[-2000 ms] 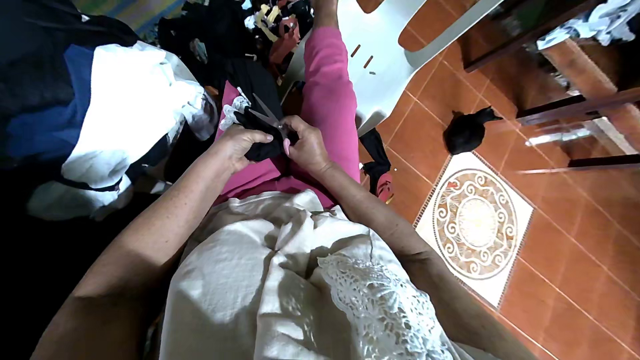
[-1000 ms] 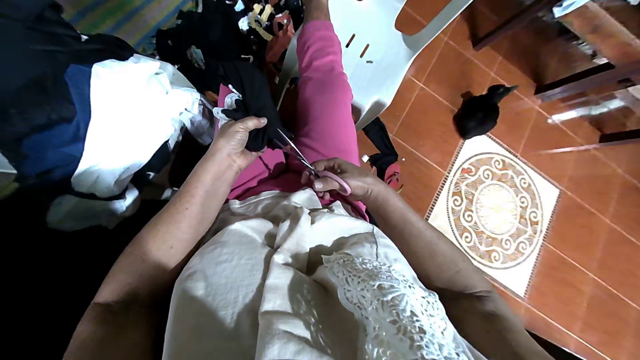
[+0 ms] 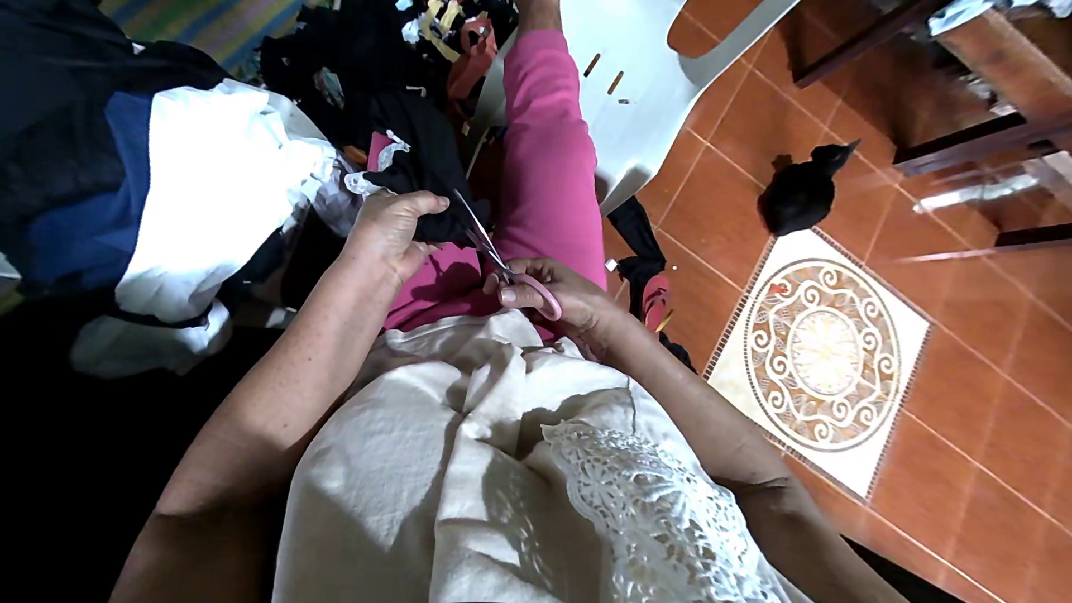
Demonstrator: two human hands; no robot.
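My left hand (image 3: 394, 230) grips a piece of black fabric (image 3: 423, 159) over my lap, its thumb on top of the cloth. White lace trim (image 3: 360, 182) and a bit of pink cloth show beside that hand. In my right hand (image 3: 557, 293) are scissors (image 3: 490, 245) with pink handles, the blades pointing up and left along the right edge of the black fabric. The blades look nearly closed; whether cloth lies between them cannot be told. Pink trousers (image 3: 548, 151) cover my legs beneath both hands.
A heap of white cloth (image 3: 201, 184) and dark and blue clothes lies at the left. Fabric scraps (image 3: 477, 54) lie beyond my hands. A white plastic chair (image 3: 628, 126) stands ahead. On the tiled floor at right are a black cat (image 3: 800, 193), a patterned tile panel (image 3: 825, 343) and furniture legs.
Two seconds ago my hands were close together at the black fabric; my right hand with the scissors has since drawn back toward my body. The cat on the floor has raised its head.
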